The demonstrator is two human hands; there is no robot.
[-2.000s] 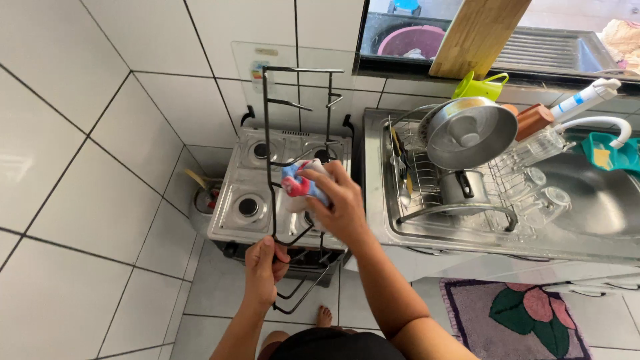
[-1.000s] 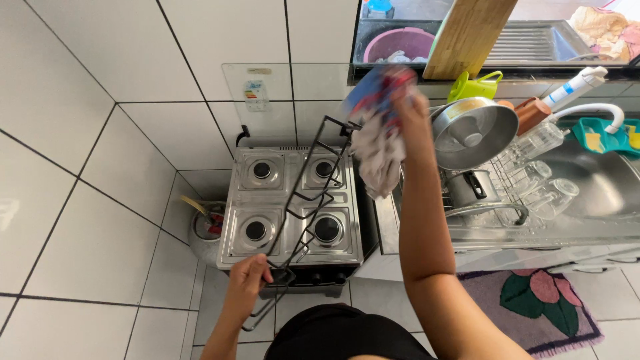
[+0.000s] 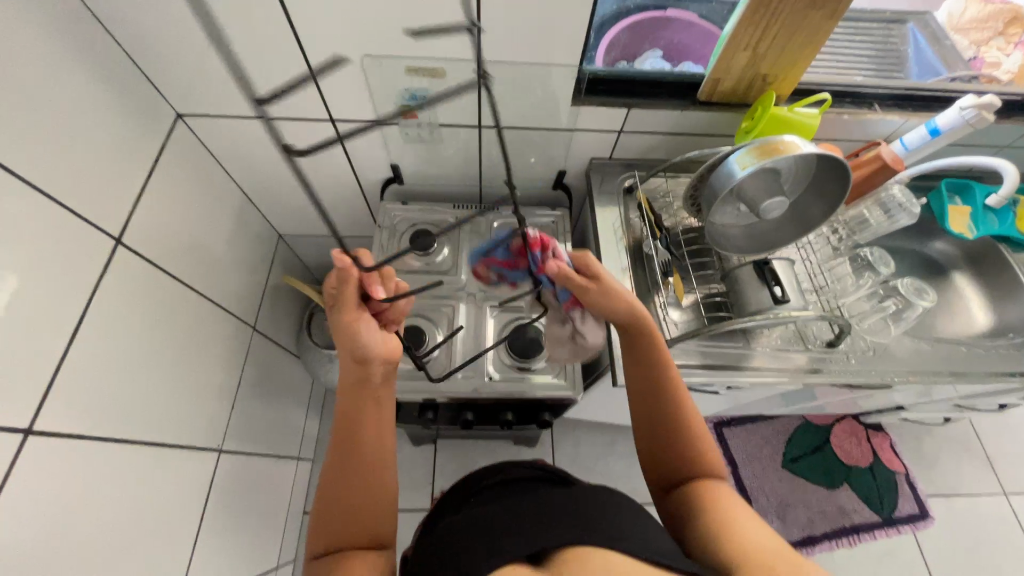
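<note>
A dark metal stove grate [image 3: 299,166] is held up above the gas stove [image 3: 472,388], tilted so its far end rises past the top of the view. My left hand [image 3: 364,308] is closed around the grate's left bar. On the opposite bar, my right hand [image 3: 596,290] presses a blue, red and whitish cloth [image 3: 512,260] around the metal; the cloth's pale end hangs over the stove's right edge. Burners with dark caps, such as the front right one [image 3: 526,342], show beneath the grate. Part of the cloth is blurred.
Right of the stove, a wire dish rack [image 3: 704,300] holds a round cake pan [image 3: 768,196], a small pot [image 3: 766,288] and cutlery, beside glasses and a steel sink [image 3: 972,276]. Tiled wall stands at left, with a pot [image 3: 318,340] beside the stove. A floral rug [image 3: 776,488] lies on the floor.
The grate is raised and turned compared with one second ago. My right hand and the cloth, then off to the right of the grate and higher up, have come down onto its right bar.
</note>
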